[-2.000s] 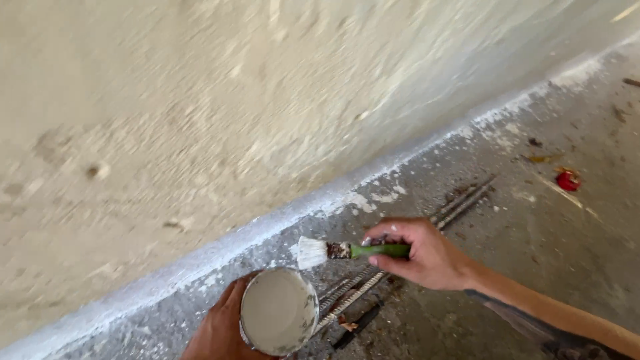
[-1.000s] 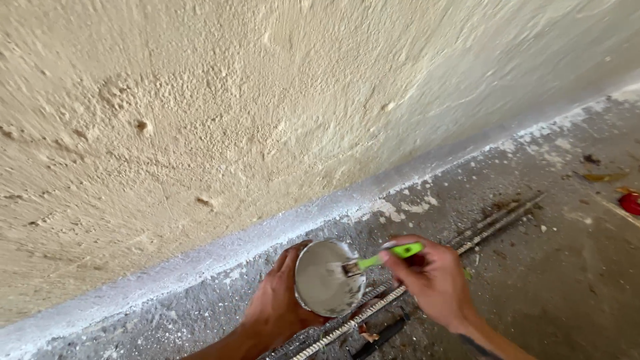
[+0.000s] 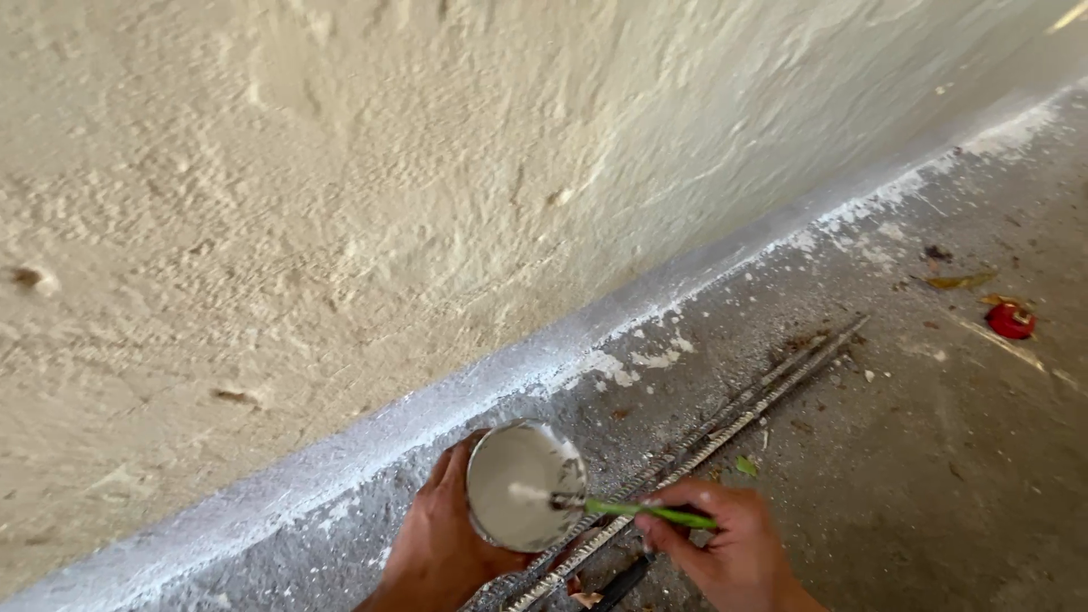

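Observation:
My left hand [image 3: 446, 523] is wrapped around the left side of a round container of whitish paint [image 3: 518, 497], low in the middle of the view. With my right hand [image 3: 722, 540] I grip the green handle of a paintbrush [image 3: 650, 513]. The brush reaches left over the container's rim, and its bristles are at the paint, partly coated and hard to make out. Beyond both hands runs the rough cream plaster wall [image 3: 425, 212], with a pale band [image 3: 544, 344] along its foot.
Ribbed steel rebars [image 3: 722, 433] lie on the concrete floor beneath and beyond my right hand. A black object [image 3: 625, 585] is beside them. Farther right are a red object [image 3: 1011, 320] and a dry leaf [image 3: 960, 280]. White paint spatters [image 3: 612, 367] mark the floor by the wall.
Two seconds ago the brush was outside the container, its white bristles near the wall's foot. One second ago it was in the container, where it still is. My left hand keeps its hold.

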